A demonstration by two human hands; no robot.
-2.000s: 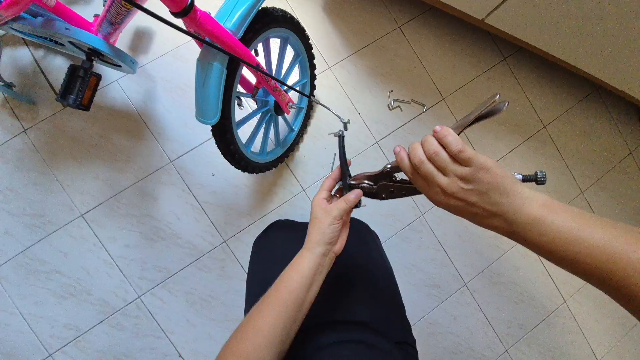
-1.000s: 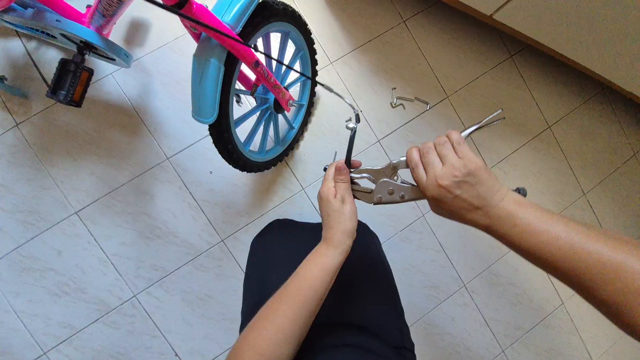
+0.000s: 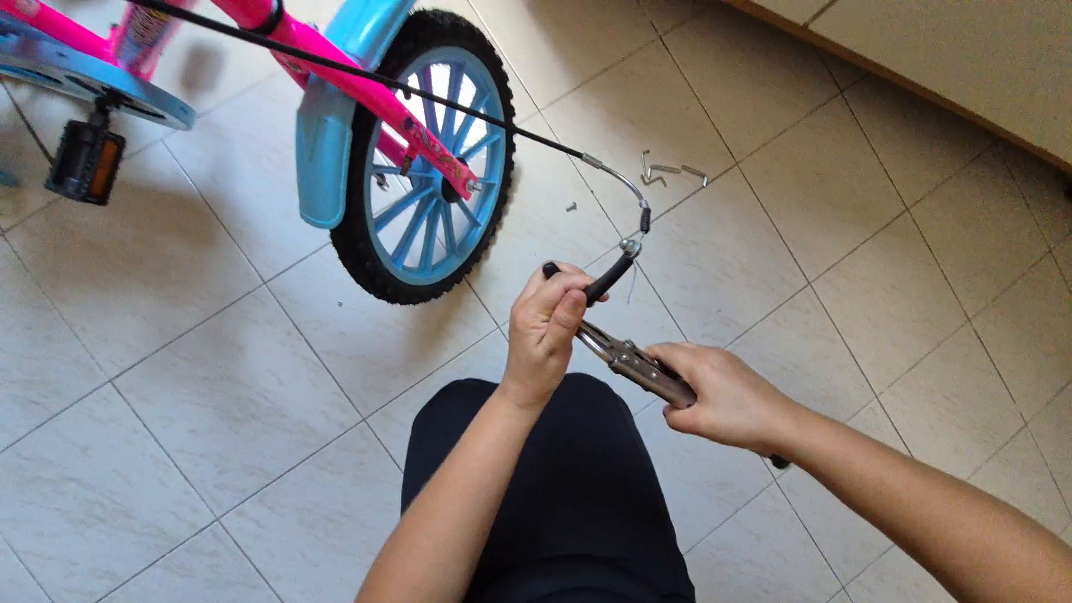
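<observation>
My left hand (image 3: 543, 335) is closed around a black bicycle brake arm (image 3: 610, 280), whose upper end carries a small cable clamp bolt (image 3: 630, 247). A curved metal cable guide pipe (image 3: 621, 177) and a black brake cable (image 3: 469, 111) run from there up to the bicycle. My right hand (image 3: 724, 398) grips the handles of metal locking pliers (image 3: 641, 368). The pliers' front end reaches to my left fingers, which hide the jaws. A thin loose wire end (image 3: 632, 283) hangs beside the brake arm.
A pink bicycle fork (image 3: 402, 117) with a blue-spoked wheel (image 3: 431, 176) stands at the upper left, near a black pedal (image 3: 85, 163). Several bent hex keys (image 3: 666, 172) and a small screw (image 3: 571, 206) lie on the tiled floor. A pale cabinet (image 3: 963, 59) borders the upper right.
The pliers' handles have come together in my right hand; they were spread apart before. The pliers have turned, and the brake arm now slants up to the right instead of standing nearly upright.
</observation>
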